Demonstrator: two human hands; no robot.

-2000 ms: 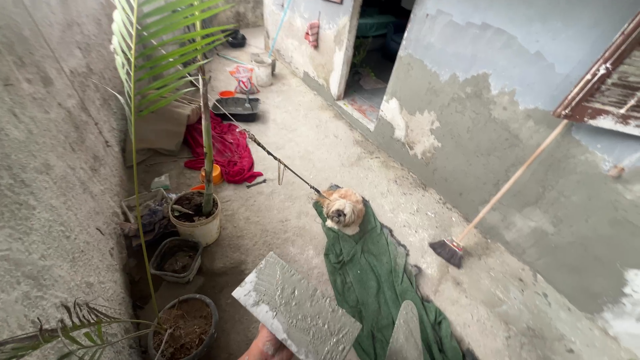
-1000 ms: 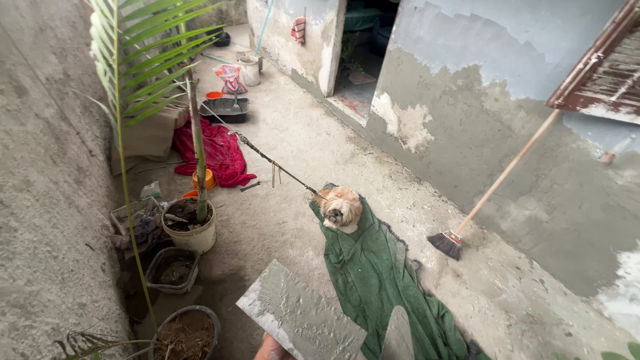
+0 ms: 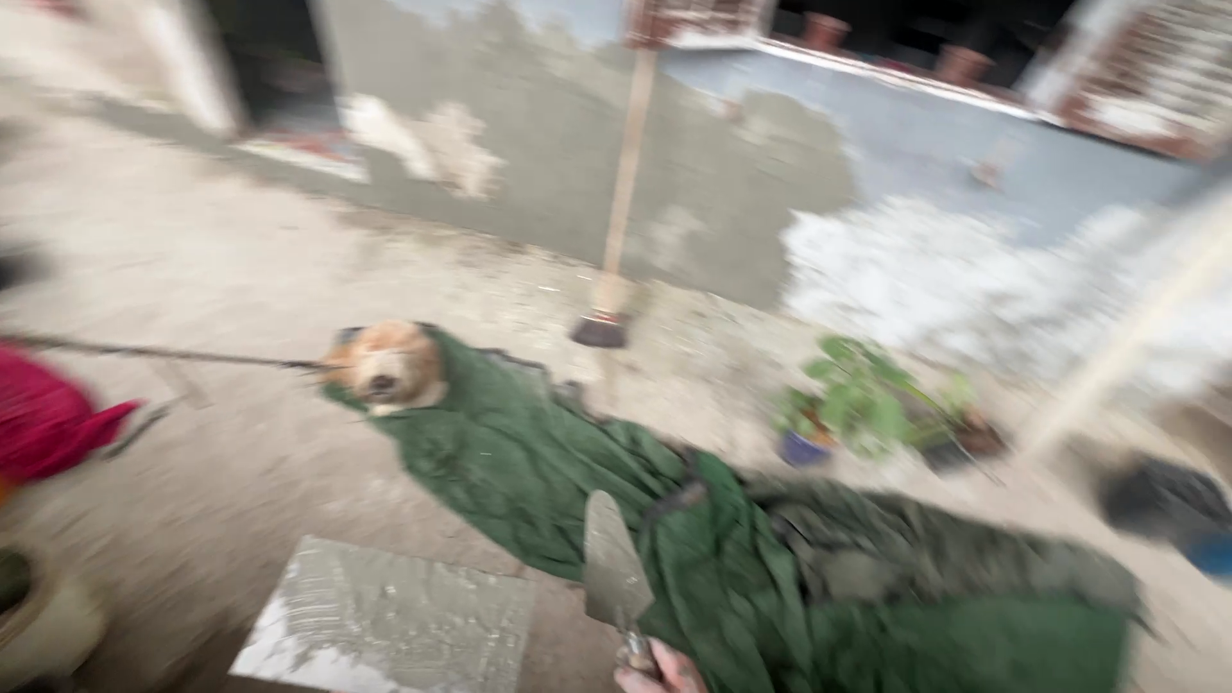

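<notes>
At the bottom of the view my right hand (image 3: 664, 669) is closed round the handle of a pointed masonry trowel (image 3: 614, 566), its blade pointing up and dull grey. To its left is a flat rectangular board (image 3: 385, 616) coated with a smear of wet grey mortar, its lower left part pale. My left hand is out of sight below the frame. Beyond the trowel a green cloth (image 3: 500, 462) lies along the ground, and a small tan dog (image 3: 390, 371) on a leash rests at its far left end.
A broom (image 3: 626, 192) leans on the partly plastered wall (image 3: 539, 125), left of potted plants (image 3: 857, 395). A taut dark leash (image 3: 173, 353) runs leftward from the dog. Red cloth (image 3: 48, 419) and a pale pot (image 3: 48, 616) are at the left. A dark container (image 3: 1165, 505) stands far right.
The view has swung right, bringing the window, potted plants and more green cloth into sight. My right hand on the trowel handle now shows; the hand seen at the board earlier is out of view.
</notes>
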